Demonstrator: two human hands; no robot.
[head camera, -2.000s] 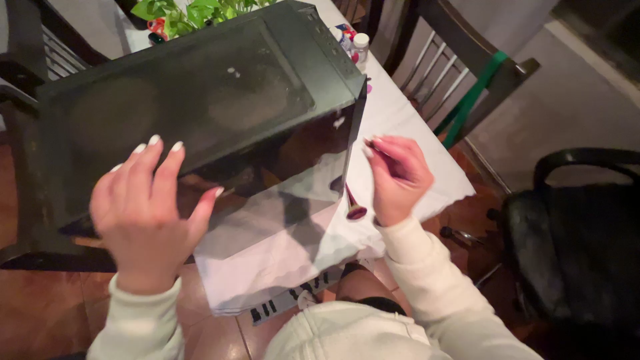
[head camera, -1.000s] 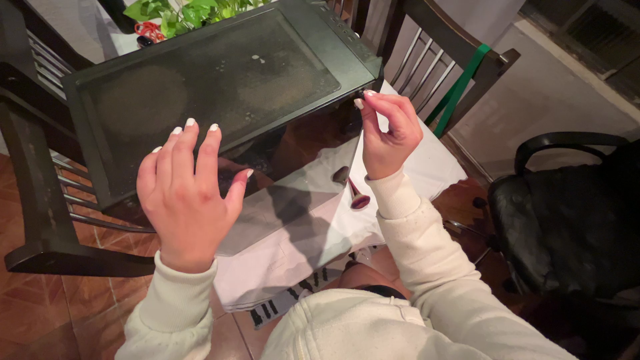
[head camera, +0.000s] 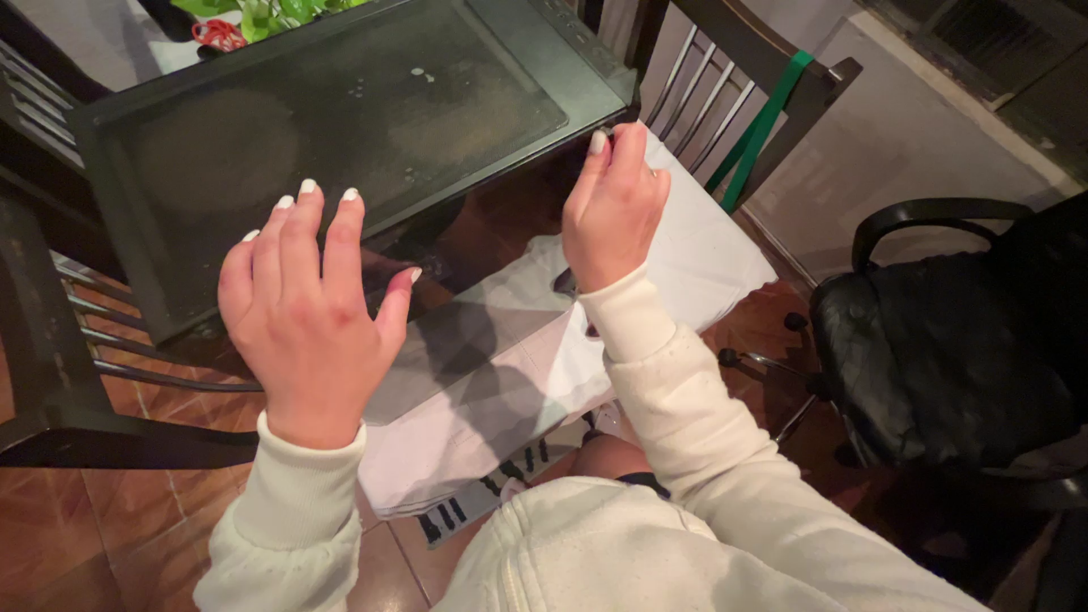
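Observation:
A large dark panel-sided case, possibly a computer case (head camera: 340, 110), lies on the table with a glossy, reflective side facing me. My left hand (head camera: 310, 314) is spread over its near left edge, fingers apart, holding nothing; whether it touches the surface I cannot tell. At the near right corner of the case, my right hand (head camera: 616, 204) has its thumb and index finger pinched together on something small and dark, too hidden to name. A dark red item, partly covered by my right wrist, lies on the white tablecloth (head camera: 705, 246).
Dark wooden chairs stand left (head camera: 51, 340) and at the back right, the latter with a green strap (head camera: 765, 127). A black office chair (head camera: 943, 340) is at the right. Behind the case are a leafy plant (head camera: 280, 17) and a red item (head camera: 218, 35).
My right hand has moved from over the cloth, beside the case, up to the case's near right corner. My left hand stays spread at the near edge. The view has shifted.

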